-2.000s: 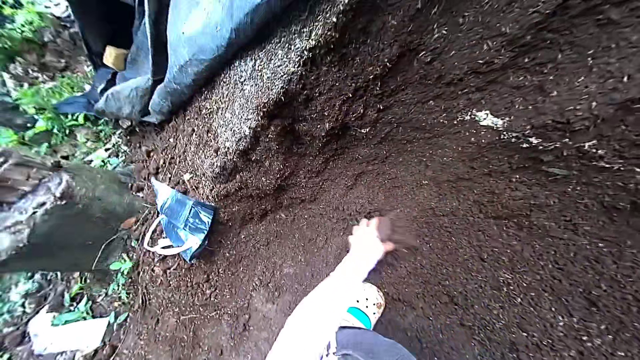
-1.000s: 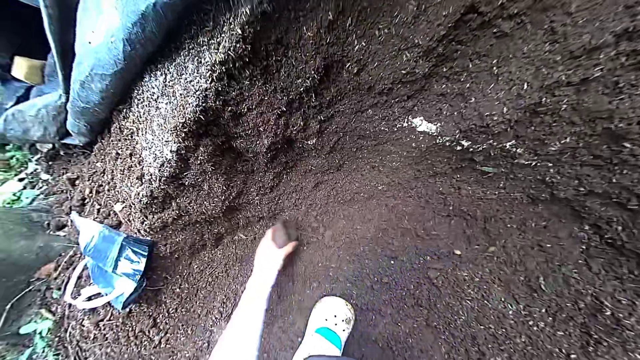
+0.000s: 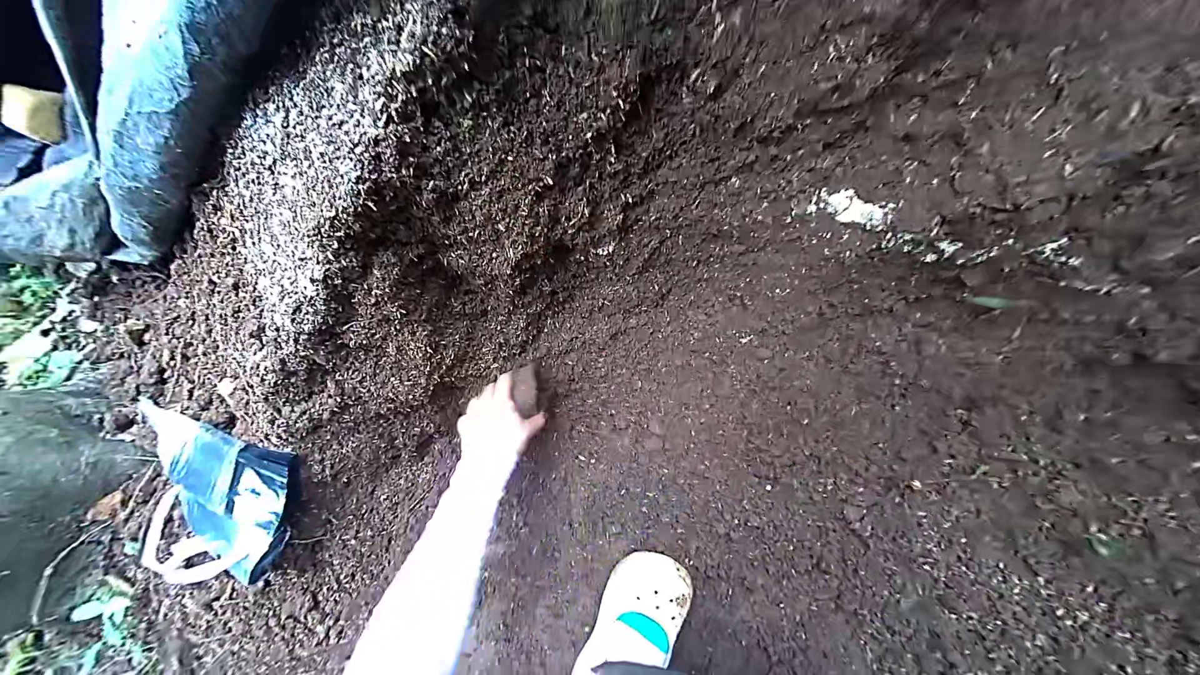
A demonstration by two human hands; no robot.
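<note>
My left hand [image 3: 497, 417] is low against the dark soil, right where a heap of loose brown material [image 3: 487, 234] meets smoother ground. Its fingers and thumb are around a small flat brown piece [image 3: 526, 390], whose material I cannot tell. The bare forearm comes up from the bottom edge. To the left of the hand, a blue and silver plastic bag [image 3: 230, 487] with a white looped handle lies on the soil. My right hand is out of view.
A pale clog [image 3: 647, 595] with a teal patch stands at the bottom. Dark plastic sheeting [image 3: 155, 122] hangs at upper left beside a yellowish block [image 3: 33, 112]. White bits [image 3: 853, 208] lie on the soil at upper right. Green plants [image 3: 108, 609] grow at lower left.
My left hand, with the brown piece in it, has moved left over the soil, closer to the heap and the bag. The view has shifted to the right.
</note>
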